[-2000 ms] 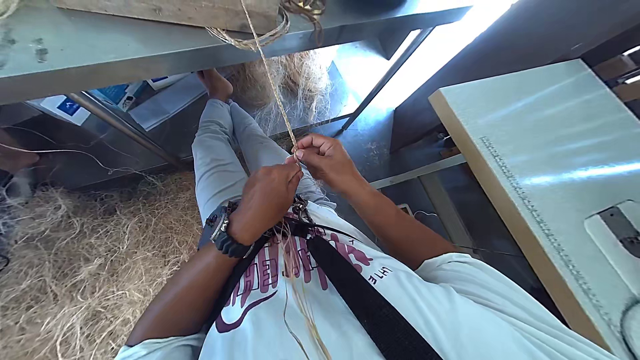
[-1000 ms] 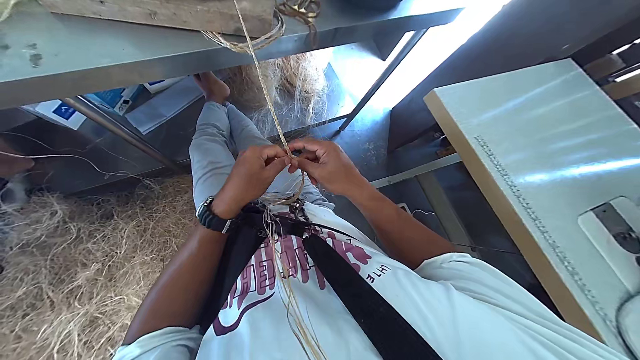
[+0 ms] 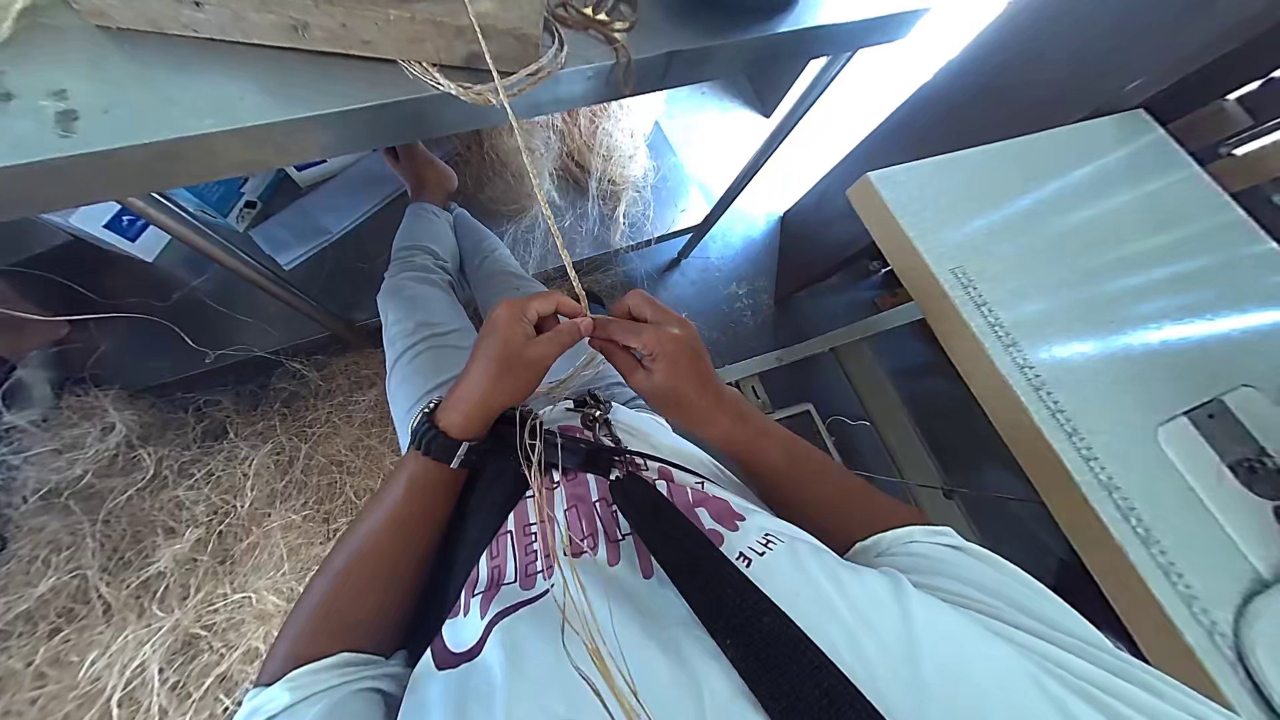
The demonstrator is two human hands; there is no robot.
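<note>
A braided cord of pale fibre (image 3: 535, 175) runs down from the table edge to my fingertips. My left hand (image 3: 520, 350) pinches its lower end between thumb and forefinger. Close against it on the right, my right hand (image 3: 655, 355) grips the strands at the same spot, fingers bent. Loose fibre strands (image 3: 575, 600) hang over my shirt below the hands, and some pass near the dark straps at my waist. The exact crossing of the strands is hidden by my fingers.
A metal table (image 3: 250, 115) bears a wooden board (image 3: 330, 28) and a coil of cord (image 3: 490, 85). Loose fibre (image 3: 200, 520) heaps at the lower left. A pale board-like tabletop (image 3: 1080, 250) stands at the right. Another person's hand or foot (image 3: 30, 335) shows at the left edge.
My left hand has turned and risen a little beside the right hand since two seconds ago. Both hands remain at the cord's lower end.
</note>
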